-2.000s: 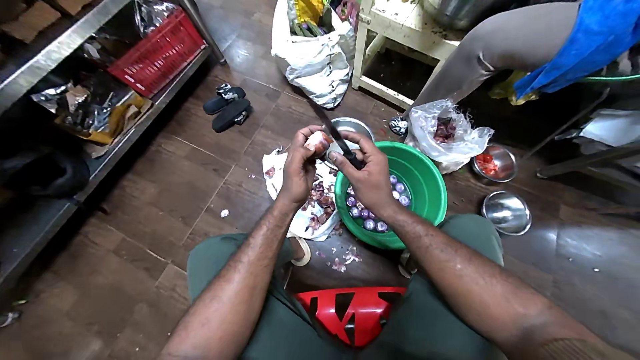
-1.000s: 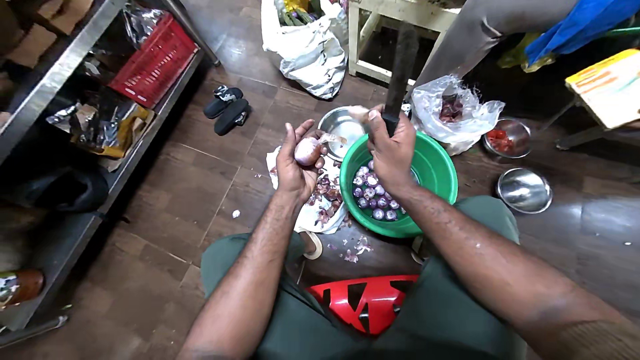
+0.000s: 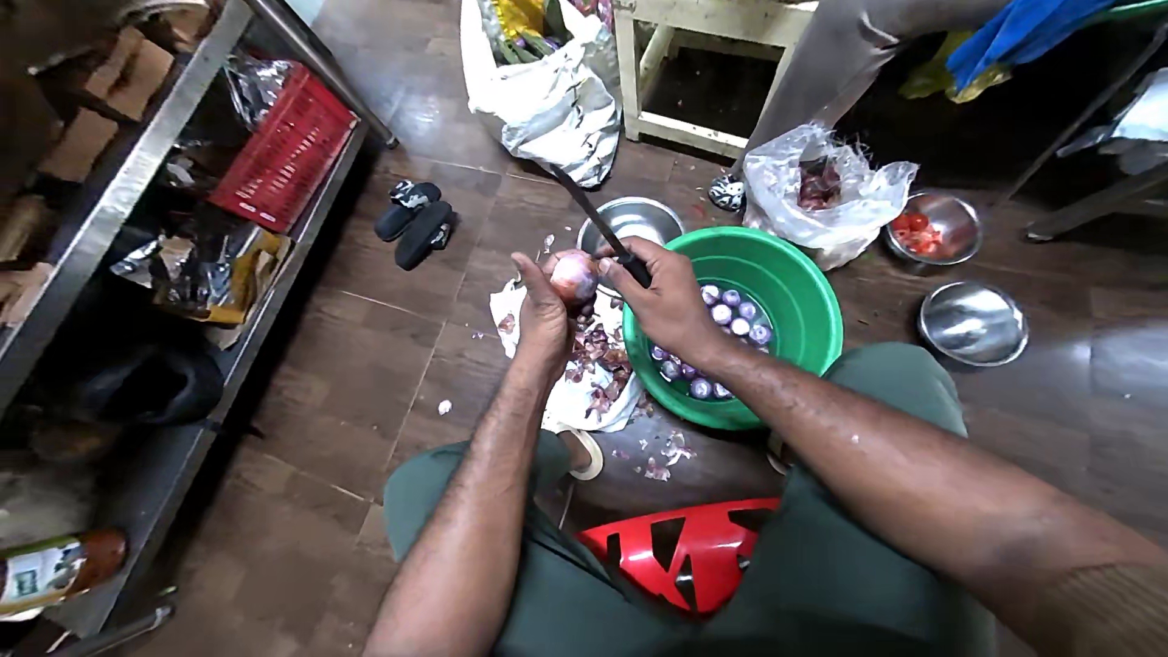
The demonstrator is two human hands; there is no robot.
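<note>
My left hand (image 3: pixel 546 315) holds a purple-pink onion (image 3: pixel 574 276) above a white sheet (image 3: pixel 584 408) strewn with onion skins. Gripped in my right hand (image 3: pixel 662 292) is a black-handled knife (image 3: pixel 593 216), its dark blade pointing up and left; the fingertips of that hand are at the onion's right side. Beneath my right wrist stands a green plastic tub (image 3: pixel 812 315) with several peeled onions (image 3: pixel 721 315) in it. A steel bowl (image 3: pixel 650 214) sits just beyond my hands, partly hidden by the knife.
Right of the tub are a clear plastic bag (image 3: pixel 881 196) of dark red pieces, a steel bowl (image 3: pixel 967 224) with red pieces and another steel bowl (image 3: pixel 975 324). A metal shelf (image 3: pixel 178 493) runs along the left. Behind stand a white sack (image 3: pixel 557 105) and a cream stool (image 3: pixel 689 132), beside another person's leg.
My right hand, raised with the knife upright and apart from the onion one second ago, has come back to the onion. The blade now slants up and left.
</note>
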